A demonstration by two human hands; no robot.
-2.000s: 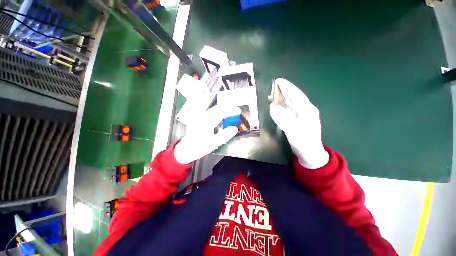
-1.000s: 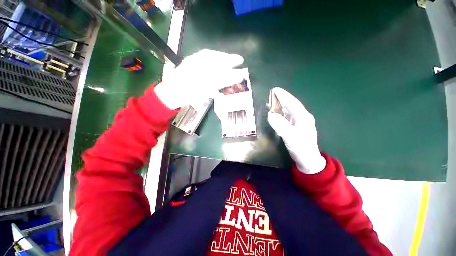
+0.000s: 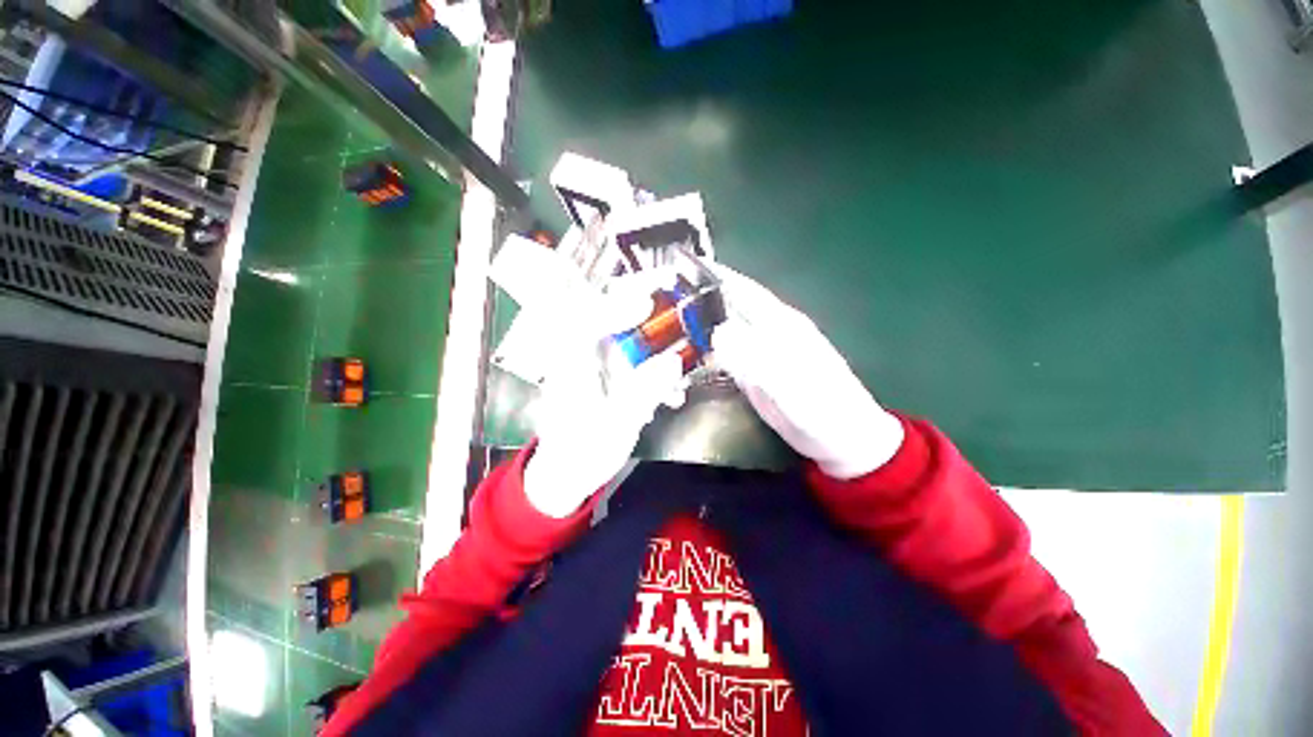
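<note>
My left hand (image 3: 598,396), in a white glove, holds a small dark component with orange bands and a blue face (image 3: 658,331) over the near part of the upright white fixture (image 3: 665,216). My right hand (image 3: 785,363), also gloved, is at the component's right side, its fingers shut on a thin flat metal plate (image 3: 697,269) that meets or nearly meets the component. The angled white fixture (image 3: 590,180) lies to the left, partly behind my left hand. The near end of the upright fixture is mostly hidden by my hands.
The green conveyor (image 3: 274,446) at left carries several spaced dark and orange components (image 3: 343,382). A metal rail (image 3: 382,104) runs between conveyor and table. A blue bin (image 3: 717,15) is at the far edge of the dark green table (image 3: 1008,288).
My left hand has come back from the far end of the fixtures towards my body and now holds a component. My right hand has moved left to it with the plate.
</note>
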